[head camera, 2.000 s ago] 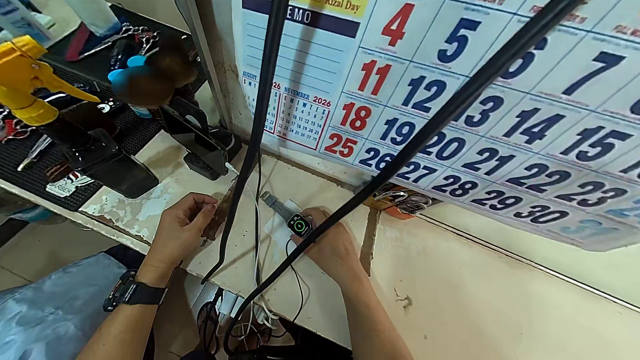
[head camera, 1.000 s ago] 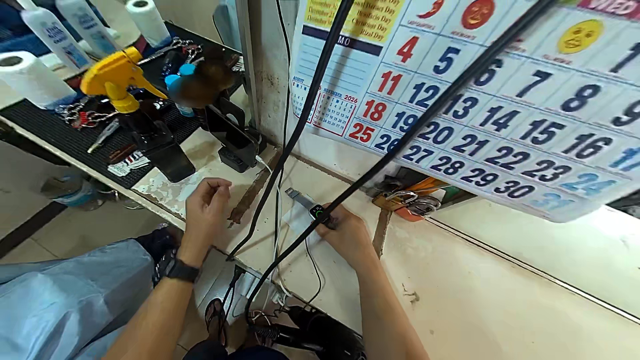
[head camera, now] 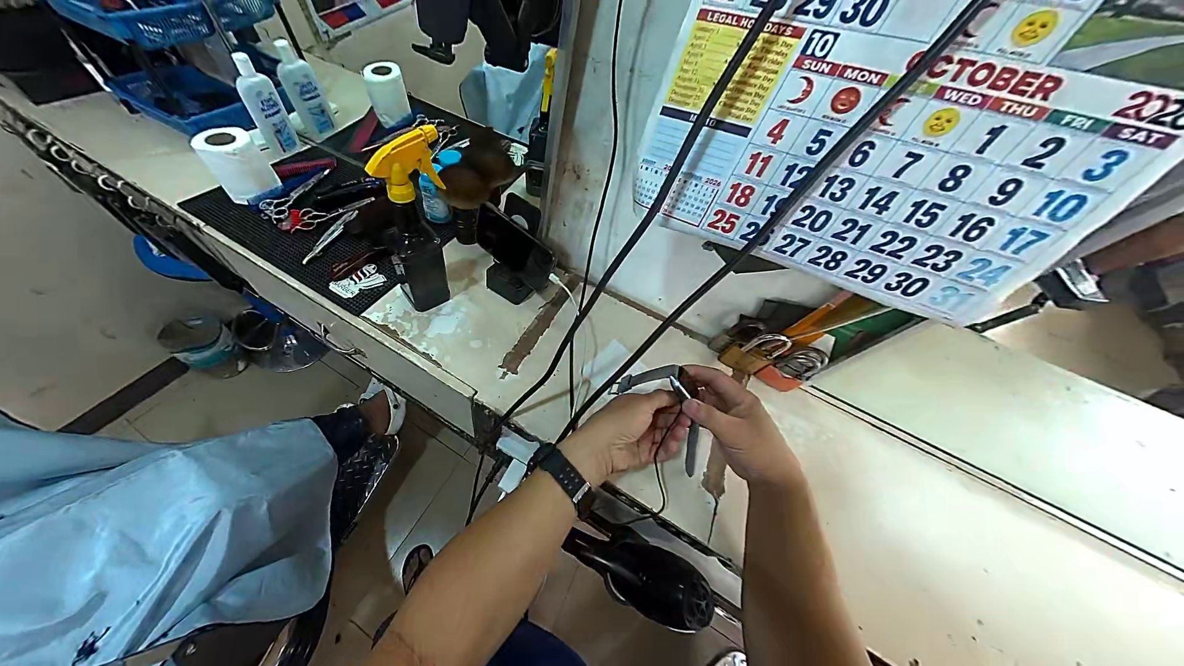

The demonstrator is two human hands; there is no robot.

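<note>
A smartwatch with a grey band [head camera: 652,377] is held above the counter, its case edge-on between both hands. My right hand [head camera: 740,425] grips it with thumb and fingers. Fingers of my left hand [head camera: 638,430] are curled close beside the watch, around a thin dark cable [head camera: 660,476]; whether they pinch the cable or the watch cannot be told. A dark watch [head camera: 562,476] is strapped on my left wrist. To the left of the hands, a phone [head camera: 513,248] leans on a small black stand [head camera: 509,283], with a white cable at its side.
Long black cables [head camera: 647,222] cross in front of the hands. A yellow-topped spray bottle [head camera: 421,264], scissors [head camera: 310,217] and paper rolls [head camera: 231,165] stand or lie at left. A hair dryer [head camera: 652,578] hangs below the counter edge. A person under a light blue cape [head camera: 176,527] sits at lower left.
My left hand has moved right to join my right hand at the smartwatch. The smartwatch, earlier low over the counter with its face showing, is now turned edge-on. The view has shifted.
</note>
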